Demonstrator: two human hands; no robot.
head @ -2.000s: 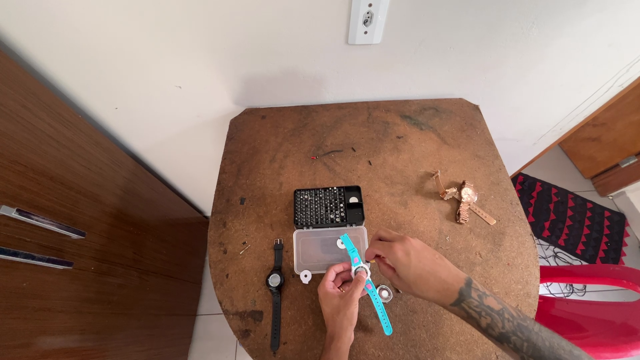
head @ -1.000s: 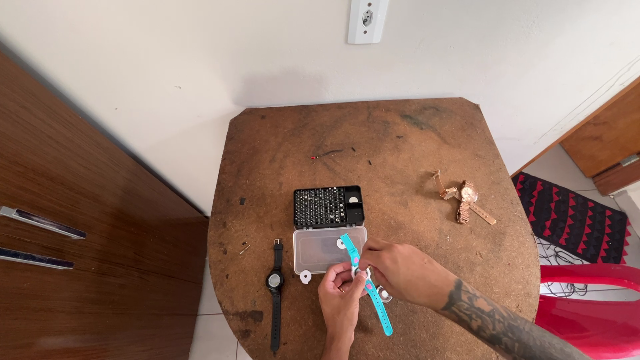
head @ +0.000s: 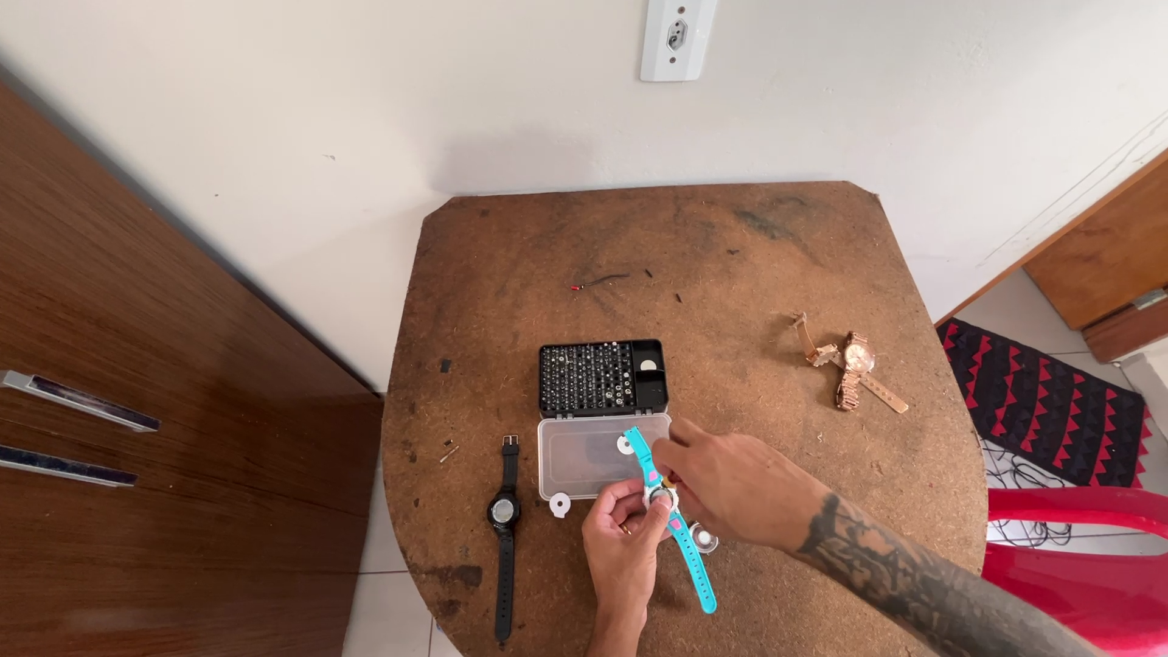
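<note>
My left hand [head: 625, 538] holds a turquoise-strapped watch [head: 695, 568] by its case, thumb on the round white case. Against the upper right of that case, my right hand [head: 703, 465] is closed on a small tool with a yellowish part, mostly hidden by the fingers. Partly behind the hands lies a small round clear-rimmed part [head: 703, 538]. Just beyond is a black case of small watch parts [head: 650, 397] with its clear lid [head: 575, 456] folded open toward me. One white disc [head: 626, 444] is at the lid, another white tabbed disc [head: 559, 505] by its lower left corner.
A black watch [head: 504, 511] lies left of the lid near tiny metal pins [head: 449, 453]. Rose-gold watches [head: 858, 356] lie at the right of the brown table [head: 511, 265]. A thin dark piece with a red tip [head: 578, 288] lies farther back. A red chair [head: 1077, 575] stands at the right.
My right hand has shifted slightly left and closer over the watch case since two seconds ago. My left hand keeps its hold on the watch.
</note>
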